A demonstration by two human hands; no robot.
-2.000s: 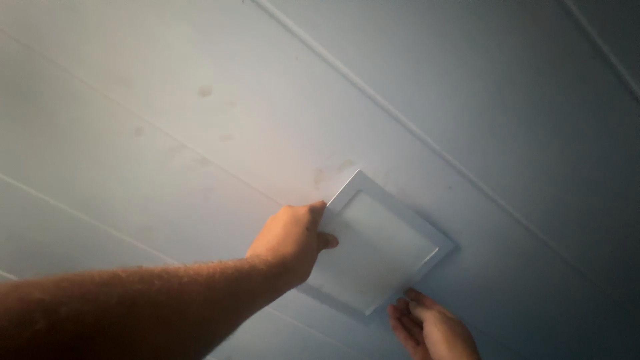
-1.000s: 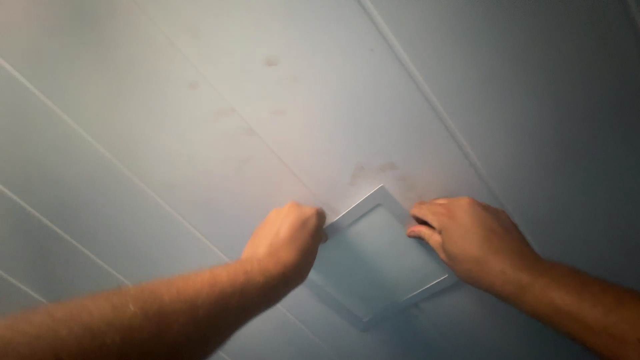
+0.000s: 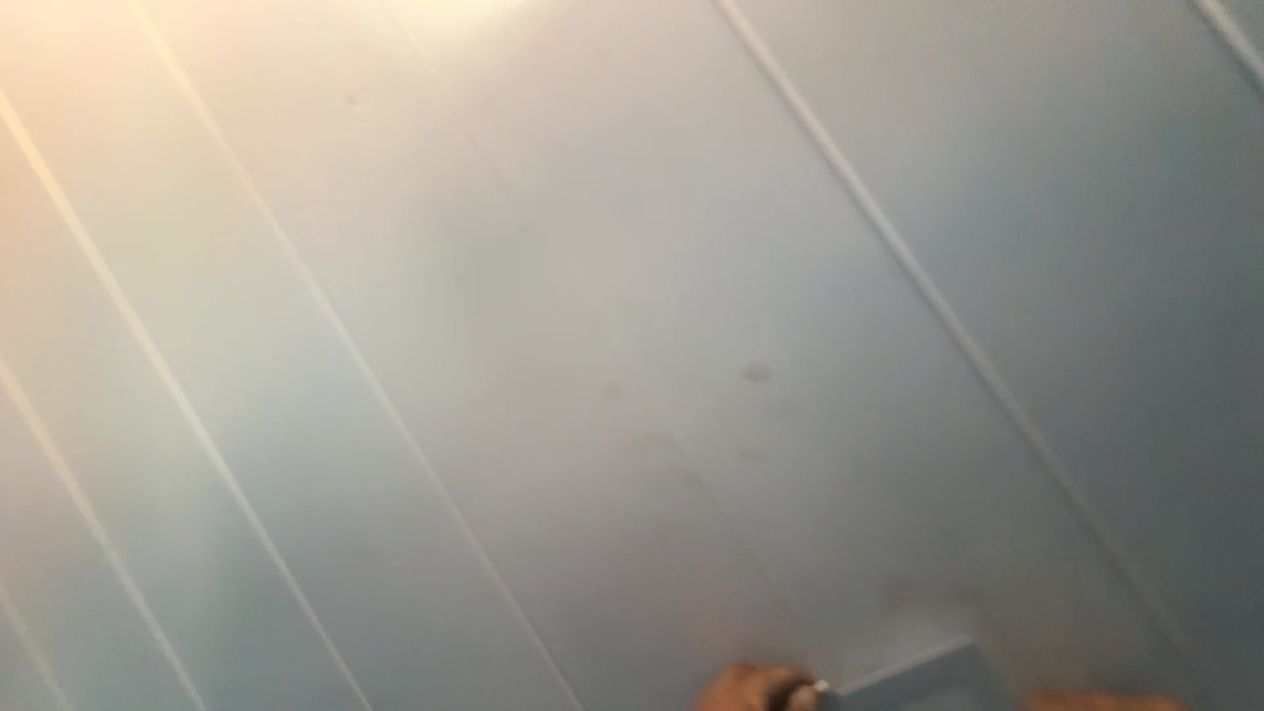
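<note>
A square panel with a pale frame (image 3: 928, 671) shows only its upper corner at the bottom edge of the head view, against the panelled surface. My left hand (image 3: 758, 688) is at the panel's left side, its fingertips at the frame's edge; most of the hand is cut off by the view. Just right of the panel, only the top of my right hand (image 3: 1106, 701) shows, blurred. Whether its fingers touch the frame cannot be told.
Smooth pale boards (image 3: 592, 247) with diagonal seams fill the view. Dark smudges (image 3: 755, 373) mark the surface above the panel. Bright light (image 3: 434, 5) falls from the upper left.
The view has shifted strongly, so the panel and both hands sit at the bottom edge. Between the two earlier frames, my right hand moved from the panel's lower corner to its right side.
</note>
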